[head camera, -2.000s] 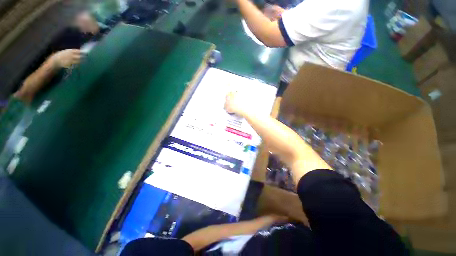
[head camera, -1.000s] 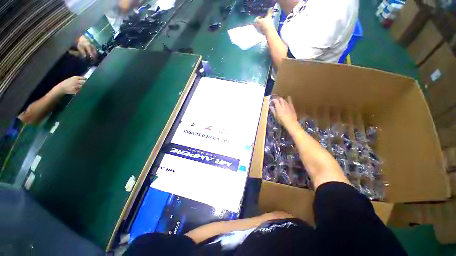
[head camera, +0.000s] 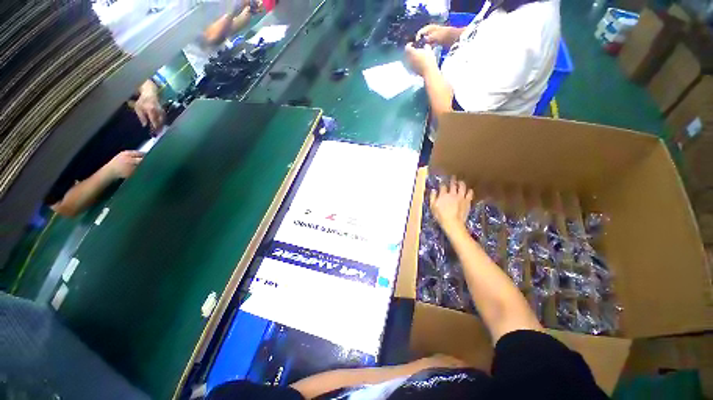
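The large brown master carton stands open, with rows of bagged units in shiny clear plastic between thin brown card dividers. My right hand is inside at the far left corner, palm down with fingers spread on top of the bagged units. No unit shows gripped in it, and what lies under the palm is hidden. My left forearm crosses the bottom of the view towards the carton's near flap. My left hand is not clearly visible at its end.
A white printed box with a dark band lies left of the carton, above blue packaging. A green board is further left. A person in a white shirt works beyond the carton. Another person's hands show at upper left.
My right hand moved from above the white printed box into the carton's far left corner, then its fingers spread over the units. The view shifted slightly. My left forearm stayed low at the near edge.
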